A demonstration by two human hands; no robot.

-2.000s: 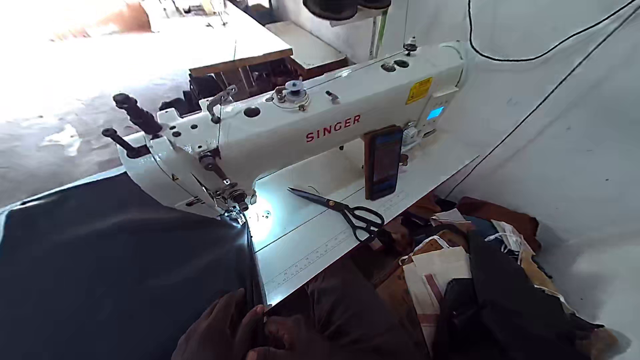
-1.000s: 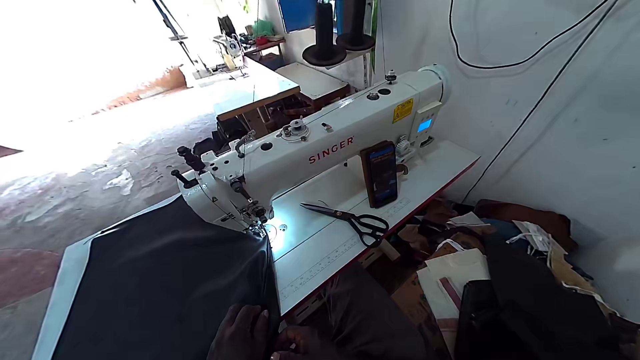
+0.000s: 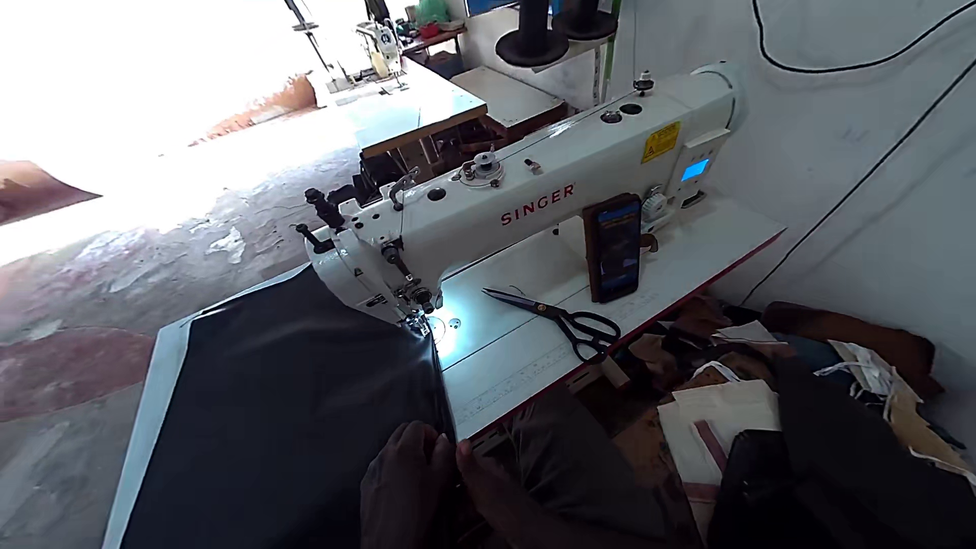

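A white Singer sewing machine (image 3: 534,183) stands on a white table, its lamp lighting the needle plate. Black fabric (image 3: 290,404) covers the left of the table, and its right edge runs under the presser foot (image 3: 419,324). At the near end of that edge, my left hand (image 3: 404,480) grips the fabric between thumb and fingers. My right hand (image 3: 492,484) is close beside it, its thumb and fingers pinching the same edge. Black-handled shears (image 3: 564,316) lie partly spread on the table right of the needle. A phone in a brown case (image 3: 614,248) leans upright against the machine.
Cloth pieces (image 3: 724,419) are heaped right of the table, below its red-edged front (image 3: 557,381). Thread cones (image 3: 531,38) stand behind the machine. Another sewing machine (image 3: 381,49) is on a table farther back. Black cables (image 3: 869,168) run along the white wall.
The view has tilted up and shifted, showing more of the room behind. Both hands stay on the fabric edge; the shears and phone lie where they were on the table.
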